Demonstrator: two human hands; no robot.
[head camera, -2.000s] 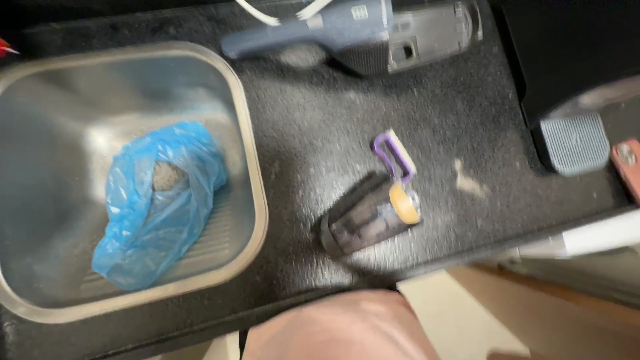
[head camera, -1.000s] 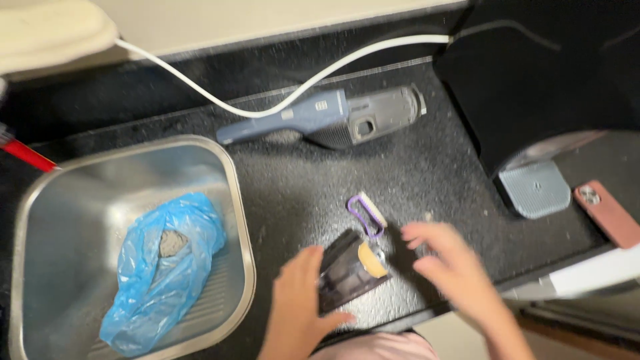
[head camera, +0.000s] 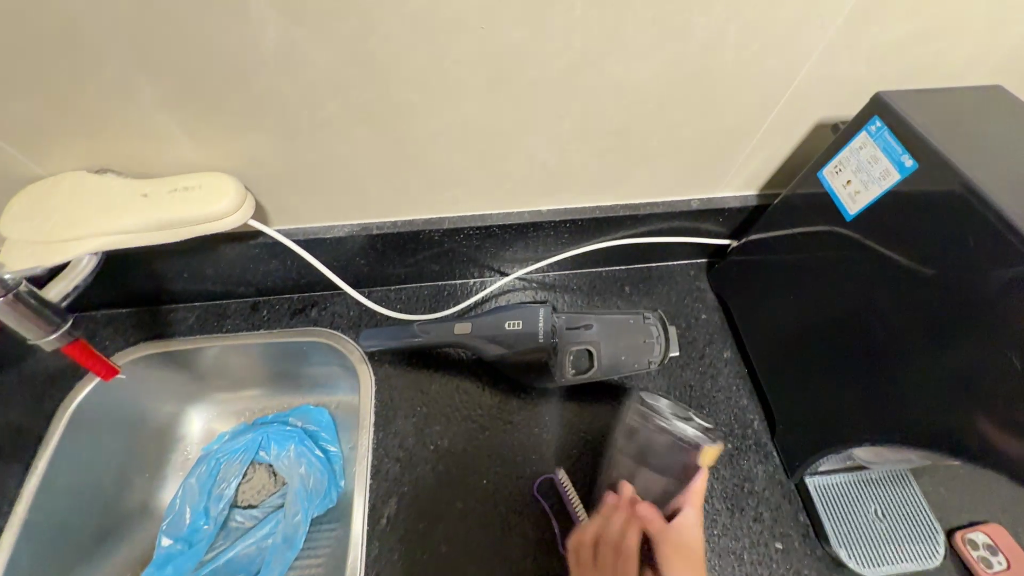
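Both hands are at the lower middle of the head view, on a translucent dark dust cup (head camera: 652, 456) with a yellow part at its edge. My left hand (head camera: 608, 532) is at its lower end, fingers bent against it. My right hand (head camera: 684, 520) grips its right side. A small brush (head camera: 570, 494) with a purple frame lies just left of the cup, partly hidden by my left hand. The body of a handheld vacuum cleaner (head camera: 512, 340) lies above them on the black counter, its front compartment exposed. A blue plastic bag (head camera: 312, 460) with grey dust (head camera: 258, 485) lies in the sink.
The steel sink (head camera: 366, 400) is at the left, beside a red-tipped faucet (head camera: 88, 358). A white cable (head camera: 560, 258) runs along the back wall. At the right stand a black appliance (head camera: 872, 336) with a grey drip tray (head camera: 876, 516) and a pink-cased phone (head camera: 988, 548).
My hands, apart around the cup a second ago, are now both holding it. The cup has tilted up and moved nearer the vacuum body. The view has shifted up toward the wall.
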